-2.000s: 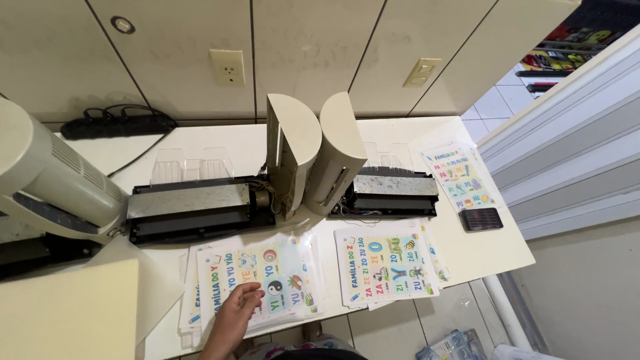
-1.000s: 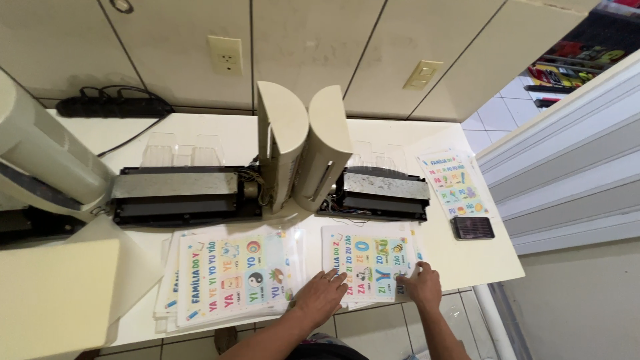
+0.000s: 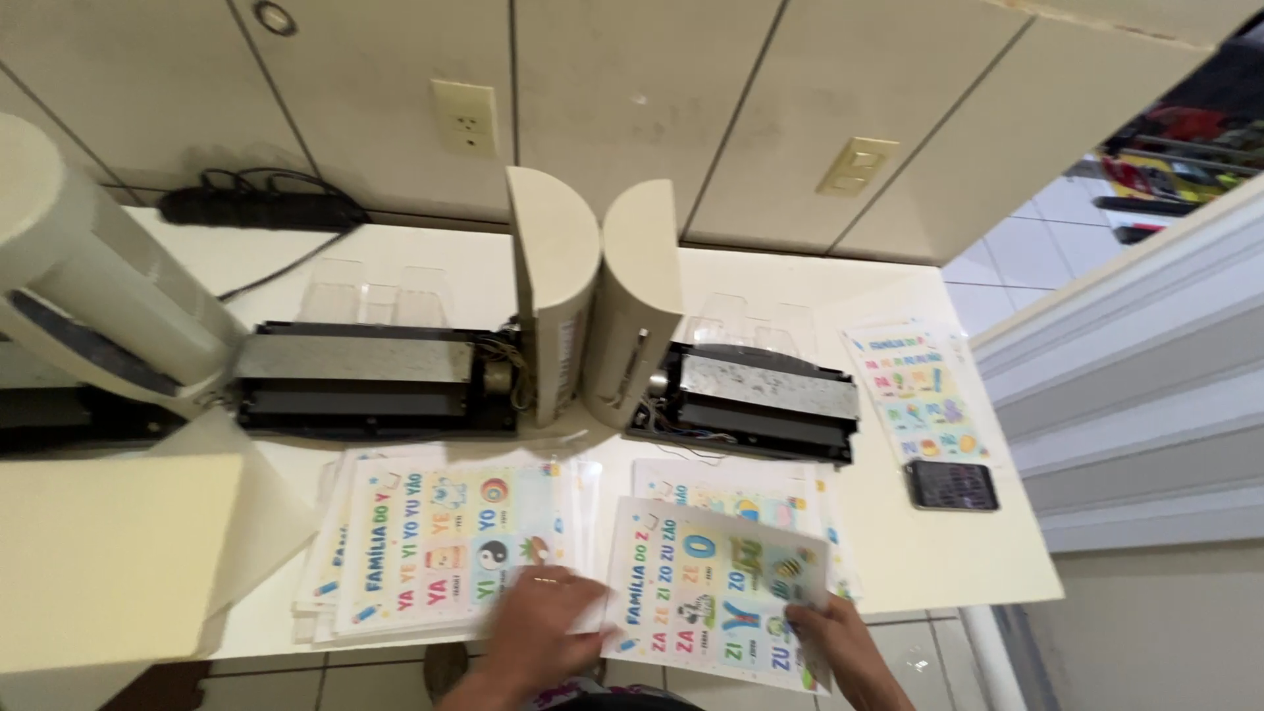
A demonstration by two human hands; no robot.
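Observation:
My right hand (image 3: 839, 642) grips the right edge of a printed syllable sheet (image 3: 716, 592), which is tilted and lifted over the right paper stack (image 3: 736, 484). My left hand (image 3: 548, 622), blurred, is at the sheet's lower left edge; whether its fingers hold the paper I cannot tell. It also overlaps the lower right of the left stack of printed sheets (image 3: 444, 543), which lies fanned on the white table.
Behind the stacks stand opened laminating machines (image 3: 355, 380) (image 3: 770, 395) with upright beige covers (image 3: 558, 257). A phone (image 3: 953, 485) rests against another printed sheet (image 3: 913, 390) at right. Cream sheets (image 3: 109, 553) lie at left; a black power strip (image 3: 262, 202) is at the back.
Both hands were at the right stack one second ago. The top sheet has since been raised and shifted toward me, with another sheet showing behind it. My left hand has moved left.

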